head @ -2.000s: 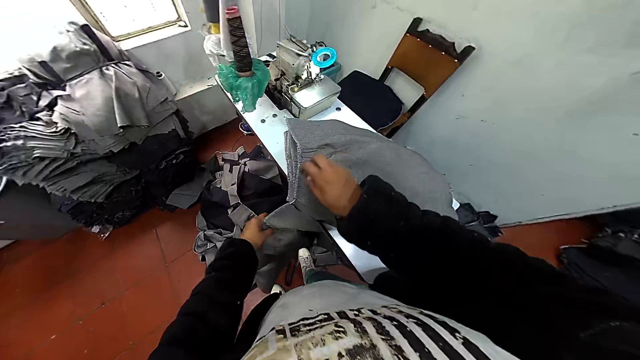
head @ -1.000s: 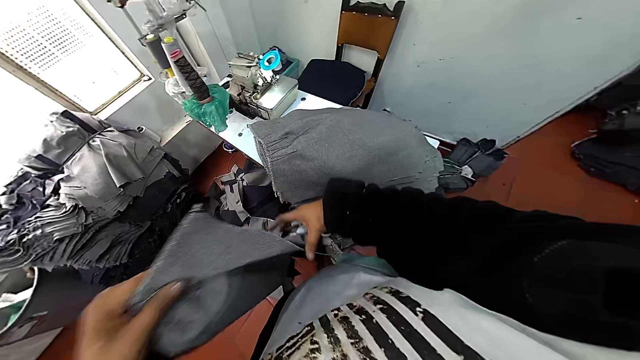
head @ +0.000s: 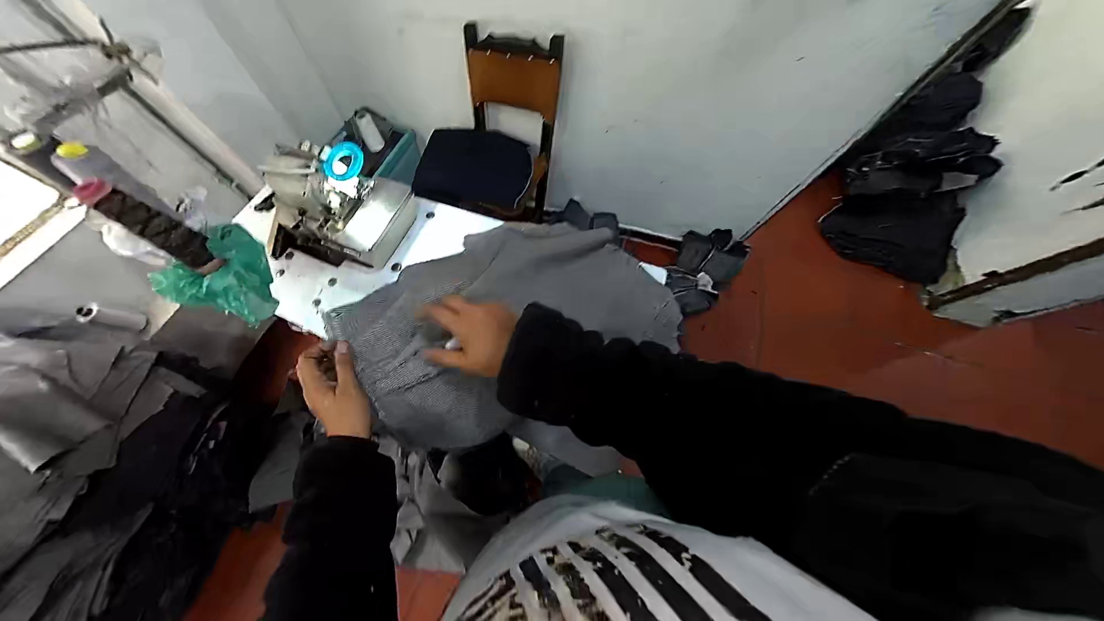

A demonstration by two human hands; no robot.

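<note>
Grey fabric pieces (head: 569, 285) lie spread over the white sewing table (head: 431, 231), their near part hanging past its edge. My left hand (head: 335, 388) pinches the left edge of the grey fabric between thumb and fingers. Above the middle of the cloth is my right hand (head: 470, 335), somewhat blurred, fingers apart; whether it touches the cloth I cannot tell. Behind the fabric, at the table's far left, stands an overlock sewing machine (head: 345, 211) with a blue ring (head: 342, 161) on it.
Piles of grey and dark cut fabric (head: 95, 431) fill the left. A wooden chair (head: 515, 82) with a dark cushion stands behind the table. A thread cone (head: 151, 224) and green plastic bag (head: 228, 276) are left of the machine. Dark cloth (head: 897, 224) lies by the right wall.
The left hand has moved from the lower left to the cloth's left edge at the table. The piece it held a second ago no longer hangs at the lower left. The view has shifted.
</note>
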